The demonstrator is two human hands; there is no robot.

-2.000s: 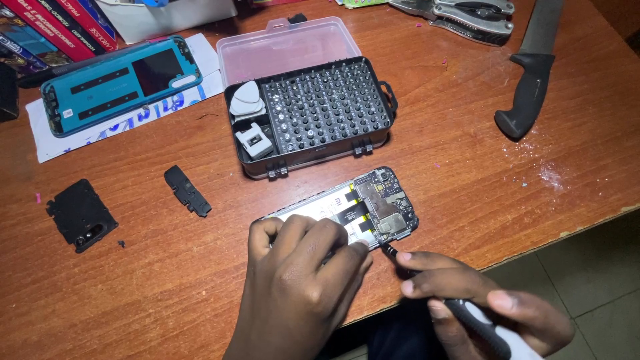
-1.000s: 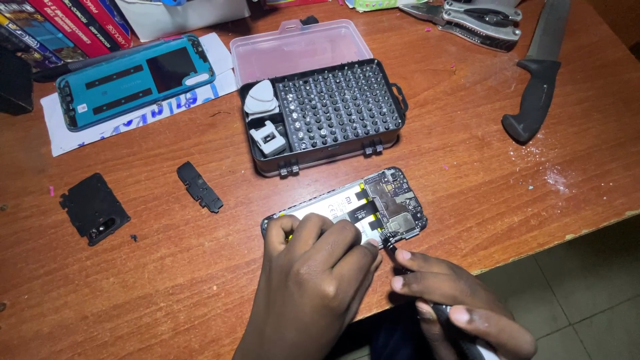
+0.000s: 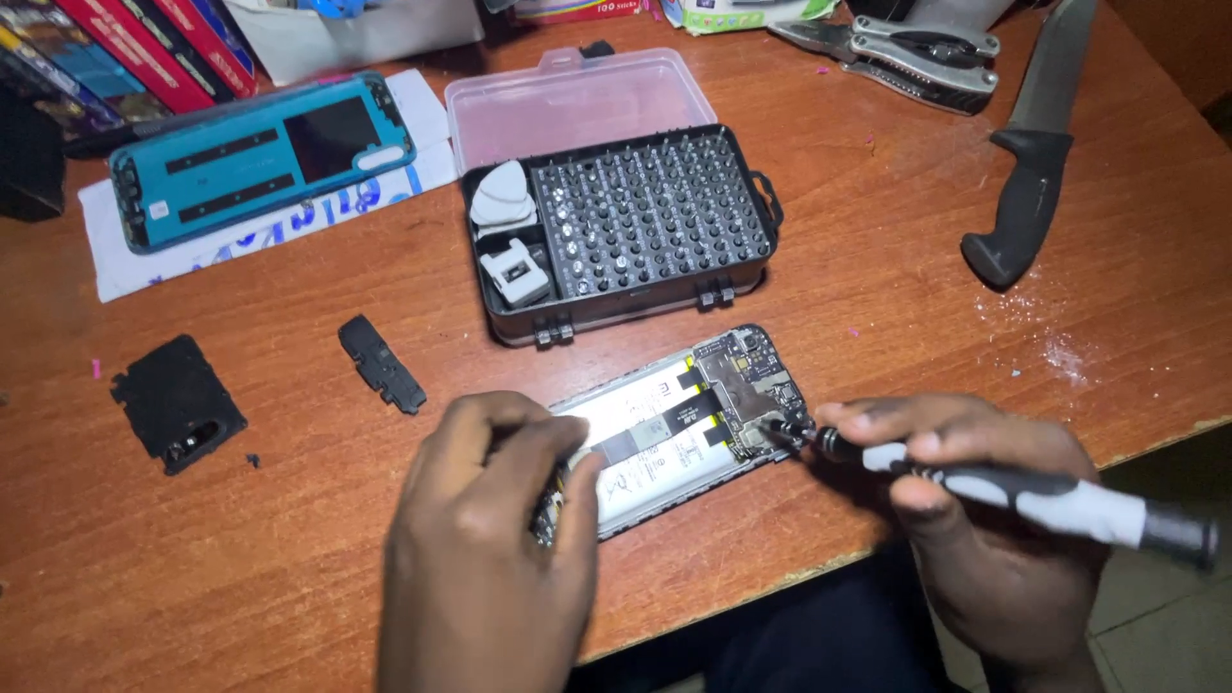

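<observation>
An opened smartphone (image 3: pixel 654 433) lies on the wooden table, its white battery, flex cable and circuit board (image 3: pixel 746 385) exposed. My left hand (image 3: pixel 500 510) is over the phone's lower left end, thumb and fingertips at the flex cable (image 3: pixel 635 441); whether they pinch it cannot be told. My right hand (image 3: pixel 982 500) holds a black and grey precision screwdriver (image 3: pixel 1030 489), its tip at the lower edge of the circuit board. Above the phone stands an open bit case (image 3: pixel 654 212) with rows of screwdriver bits, white opening picks (image 3: pixel 502 195) and a small grey-white tool piece (image 3: pixel 517 274).
A black plastic cover (image 3: pixel 178 399) and a narrower black part (image 3: pixel 380 366) lie left. A teal phone back cover (image 3: pixel 260 159) rests on paper (image 3: pixel 433 125). Pliers of a multi-tool (image 3: pixel 905 58) and a knife (image 3: pixel 1030 173) lie at upper right. Books (image 3: pixel 144 48) stand upper left.
My left hand has shifted toward the phone's lower left end, uncovering more of the battery and the flex cable. The screwdriver shows more fully in my right hand than one second ago.
</observation>
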